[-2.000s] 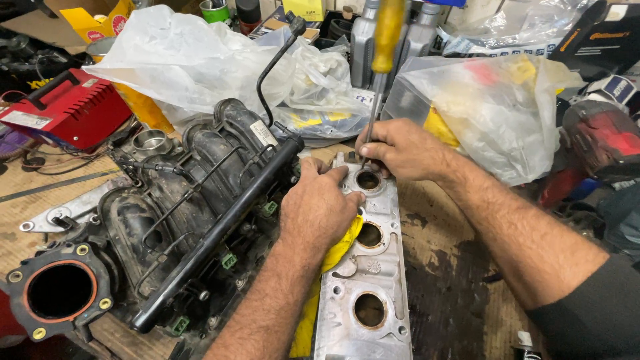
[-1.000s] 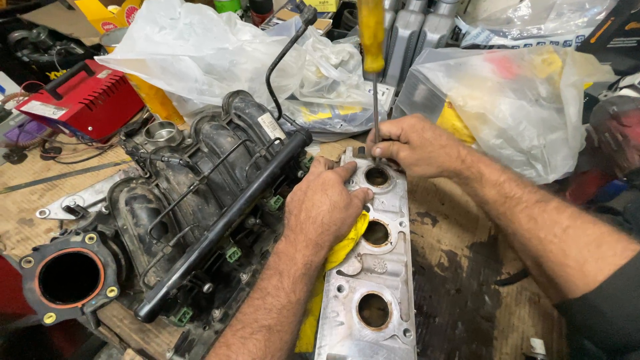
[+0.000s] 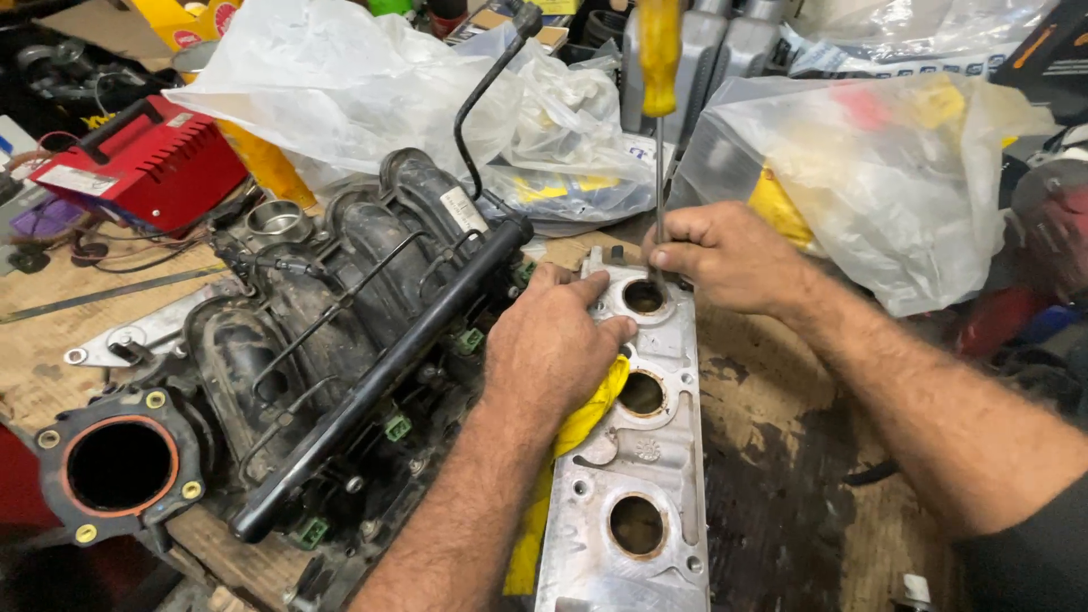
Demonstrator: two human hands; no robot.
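Observation:
A screwdriver with a yellow handle [image 3: 660, 64] stands nearly upright, and my right hand [image 3: 722, 255] pinches its metal shaft low down. Its tip is at the rim of the top round opening in a machined aluminium engine part [image 3: 629, 459], which looks like a cylinder head or cover. On the left edge of that part rests my left hand [image 3: 557, 336], fingers spread beside the top opening. A yellow cloth [image 3: 595, 412] lies under the hand along the same edge. The black intake manifold [image 3: 365, 280] with its fuel rail lies close to the left of my left forearm.
A red metal device with a handle [image 3: 140, 161] is at the back left. Clear plastic bags [image 3: 357, 85] lie behind the manifold, and another plastic bag [image 3: 884, 178] lies at the back right. Grey bottles [image 3: 718, 59] stand behind the screwdriver. The cardboard-covered bench [image 3: 765, 382] has dark oily stains.
The screwdriver stands more upright than two seconds ago, with its tip still at the top opening's rim. My left hand stays on the metal part.

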